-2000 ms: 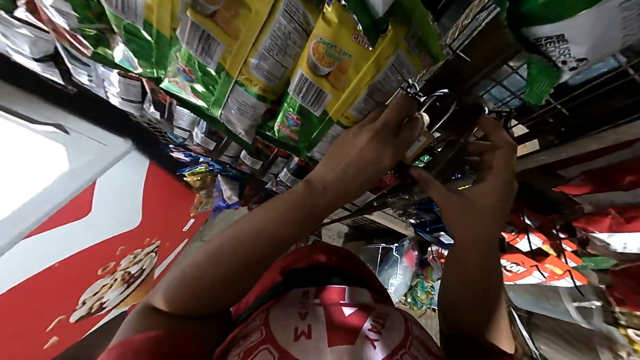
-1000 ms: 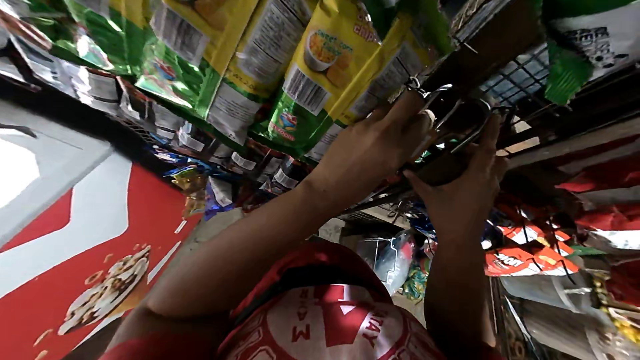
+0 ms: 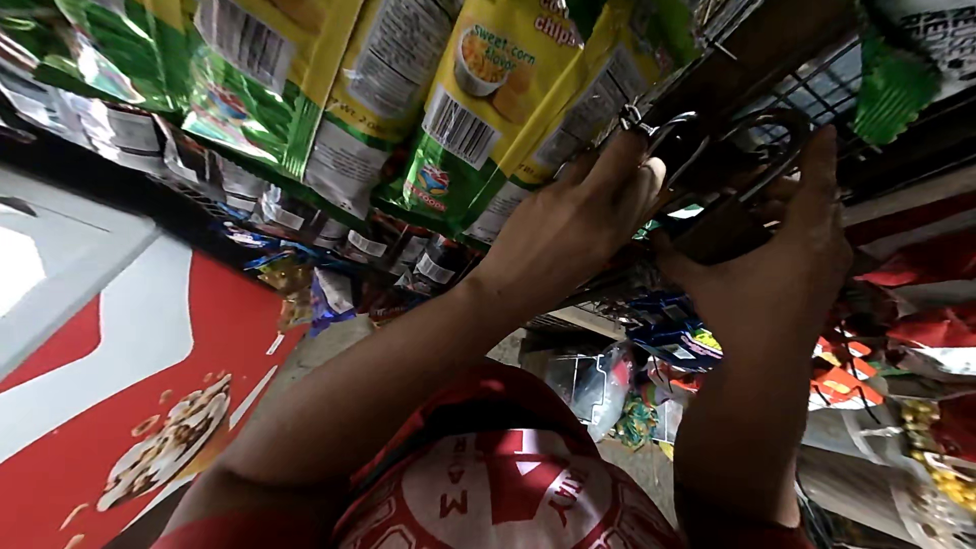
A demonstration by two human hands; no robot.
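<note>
My left hand (image 3: 576, 210) reaches up to a small twisted metal wire (image 3: 631, 118), its fingers bent around the wire and beside a curved shiny metal loop (image 3: 675, 122). Just right of it, my right hand (image 3: 778, 252) holds a dark object that looks like a padlock (image 3: 720, 229), with a long curved shackle (image 3: 789, 141) rising between thumb and fingers. Shadow hides the exact contact of the fingertips. Yellow and green packs of corn chips (image 3: 488, 99) hang left of my left hand, close to its knuckles.
A black wire grid (image 3: 820, 88) and a dark bar lie beyond my hands. More snack packs hang at the lower left (image 3: 332, 293) and on the right (image 3: 934, 335). A red and white panel (image 3: 229, 328) stands at the left.
My right hand has shifted slightly about the dark object, whose body and shackle now show more plainly. My left hand stays at the wire.
</note>
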